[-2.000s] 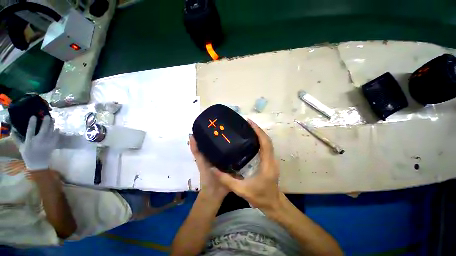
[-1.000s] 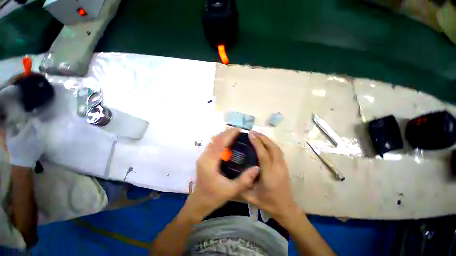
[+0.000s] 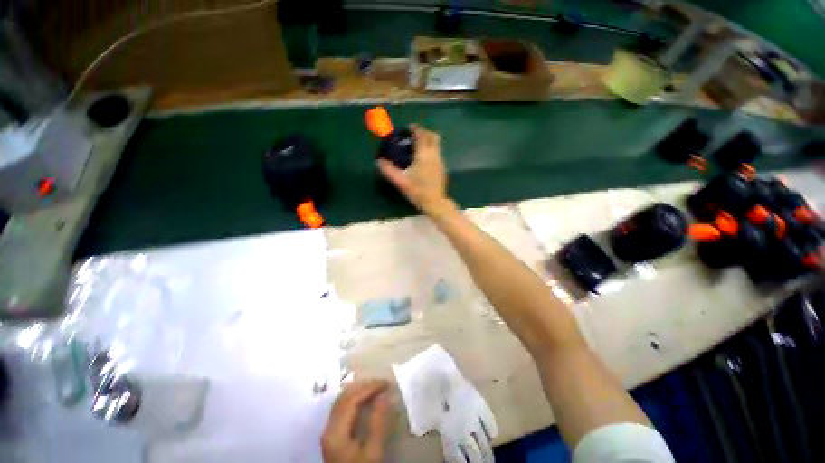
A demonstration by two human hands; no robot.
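Note:
My right hand (image 3: 418,172) is stretched over the green belt, with its fingers around a black speaker (image 3: 398,149) that has an orange strap at its top left. Whether the speaker rests on the belt cannot be told. My left hand (image 3: 357,420) is low over the bench, empty, fingers curled but apart, cut off by the bottom edge. A white glove (image 3: 445,398) lies just right of it. A pale blue-grey block (image 3: 387,312) and a smaller piece (image 3: 441,290) lie above the glove.
Another speaker (image 3: 294,172) stands on the green belt (image 3: 543,154) to the left. A black square part (image 3: 588,263), a speaker (image 3: 649,232) and a cluster of strapped speakers (image 3: 755,226) are at right. A silver-topped item (image 3: 116,398) is at lower left.
The view has tilted up and turned. My right hand has moved out over the belt with the speaker. My left hand has let go of it. The white glove now shows on the bench.

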